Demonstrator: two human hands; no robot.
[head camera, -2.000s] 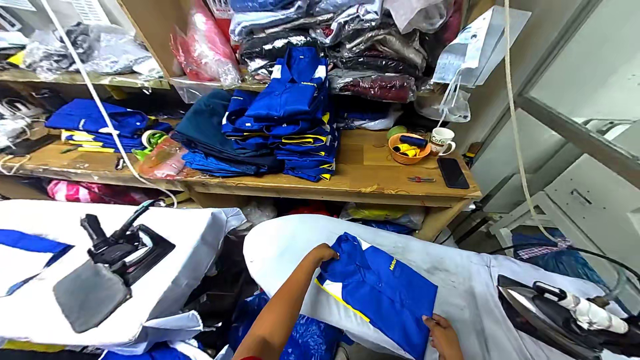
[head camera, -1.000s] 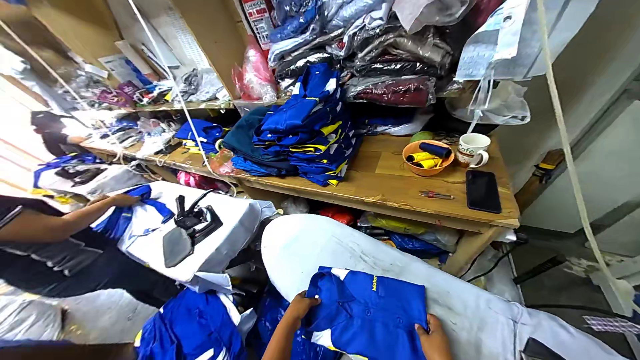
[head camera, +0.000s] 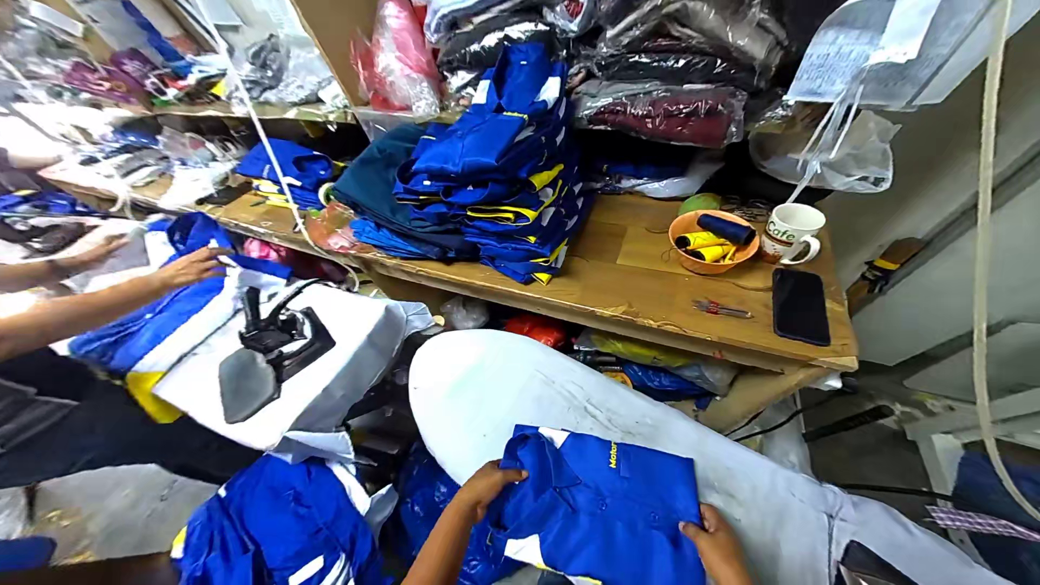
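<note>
A folded blue shirt (head camera: 609, 504) with white and yellow parts and yellow lettering on its chest is held over the near edge of a white ironing board (head camera: 520, 374). My left hand (head camera: 491, 487) grips it by the collar side, thumb on top. My right hand (head camera: 715, 540) grips its opposite side edge. Beyond the board, a tall stack of folded blue shirts (head camera: 496, 162) stands on the wooden table (head camera: 626, 284). Part of a dark iron (head camera: 865, 565) shows at the bottom right edge.
Left, a co-worker's hands (head camera: 191, 268) handle a blue and white garment beside an iron (head camera: 280, 349) on a second board. The table bears an orange bowl with thread spools (head camera: 713, 241), a mug (head camera: 794, 233), a phone (head camera: 800, 306) and thread snips (head camera: 721, 309). A pale cord (head camera: 985, 244) hangs at right.
Two seconds ago the shirt lay flatter on the board at a slant; now both hands hold it at the board's near edge. The co-worker's hands have come into view at left.
</note>
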